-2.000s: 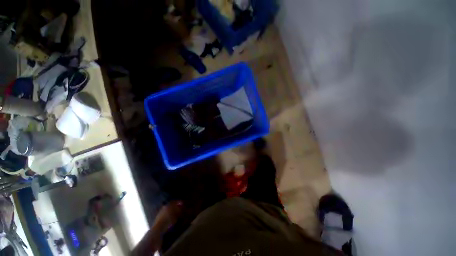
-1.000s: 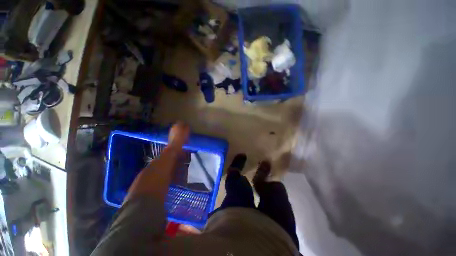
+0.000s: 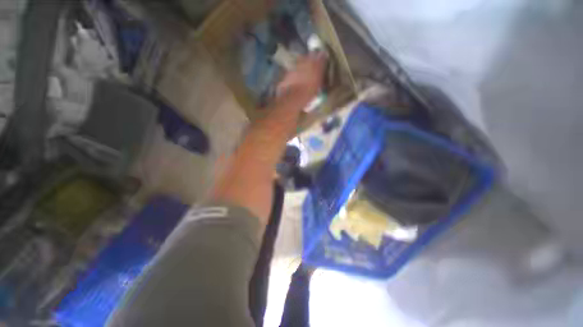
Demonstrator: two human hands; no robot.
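Observation:
My left hand (image 3: 303,75) reaches down into an open cardboard box (image 3: 342,48) at the top centre, among light blue, white and dark scraps (image 3: 259,60). The bare forearm and grey-green sleeve cross the picture from the lower left. The hand is blurred, so its grip is unclear; a small white piece lies by its fingertips. My right hand is not in view.
A blue crate (image 3: 481,182) with yellow, white and dark pieces stands right of the arm. Another blue crate (image 3: 105,271) is partly hidden by the sleeve at lower left. A dark blue slipper (image 3: 186,135) lies on the floor. A pale surface fills the right side.
The view has turned and moved towards the cardboard box. My left hand has gone from over the first blue crate into the box. The crate with yellow pieces now appears lower and larger.

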